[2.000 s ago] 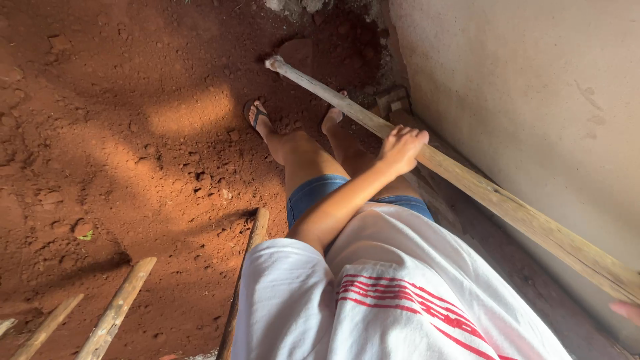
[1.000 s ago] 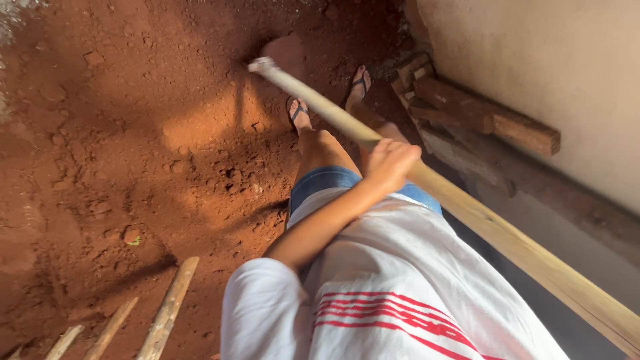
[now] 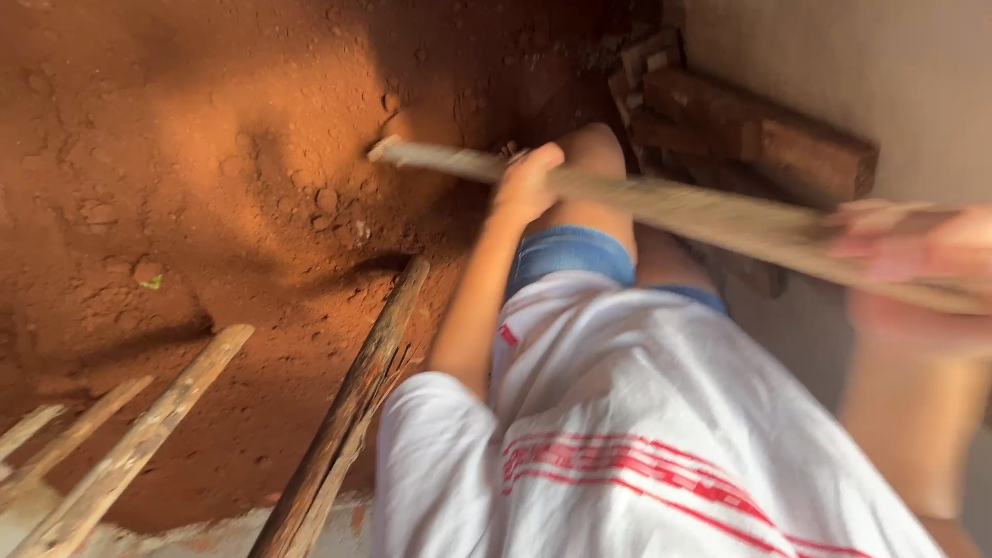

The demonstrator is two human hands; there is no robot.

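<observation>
A long wooden pole [image 3: 697, 205] crosses in front of my body, slanting down toward the right edge. My left hand [image 3: 531, 184] is closed around it near its far end, above my thigh. Farther right, my right hand [image 3: 907, 248] grips the same pole; it is blurred by motion. The pole's pale far tip lies over the sunlit red soil [image 3: 310, 163], and whether it touches the soil I cannot tell.
Several wooden poles, one of them dark and split [image 3: 353, 411], slant up from the lower left. Wooden beams [image 3: 814, 151] lie at the foot of the plastered wall [image 3: 930, 93] on the right. A pale ledge [image 3: 209, 542] runs along the bottom left.
The pole lies flatter across the view, its far tip now over the sunlit soil. My right hand has come into full view on the pole. The view has shifted.
</observation>
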